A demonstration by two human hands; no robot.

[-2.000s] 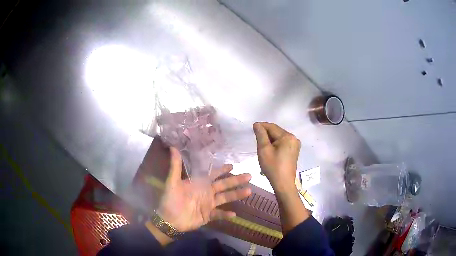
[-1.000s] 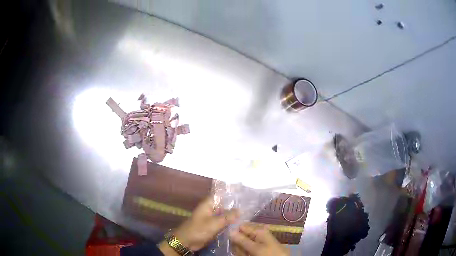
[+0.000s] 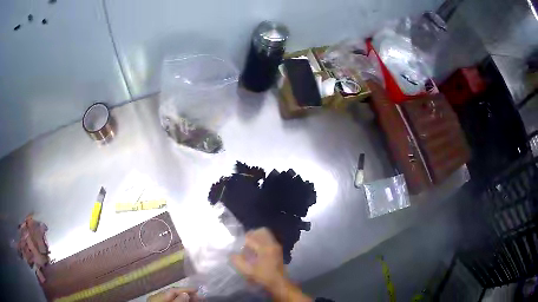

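Observation:
A clear plastic bag, crinkled and blurred, lies between my hands at the bottom. My right hand is shut on its right side, just below the black straps. My left hand pinches its lower left edge and is cut off by the picture's bottom. The black straps form a heap on the steel bench, partly behind the bag and right hand. The brown slotted board, with its yellow strip and a thin ring, lies at the lower left.
Pink straps lie at far left. A yellow knife, yellow strips and amber tape roll are behind the board. A filled bag, dark flask, cardboard box, small bag and brown slabs stand or lie rightward.
The view has swung right, bringing in the flask, box and brown slabs. The bag and both hands are now by the board's right end, beside the black straps.

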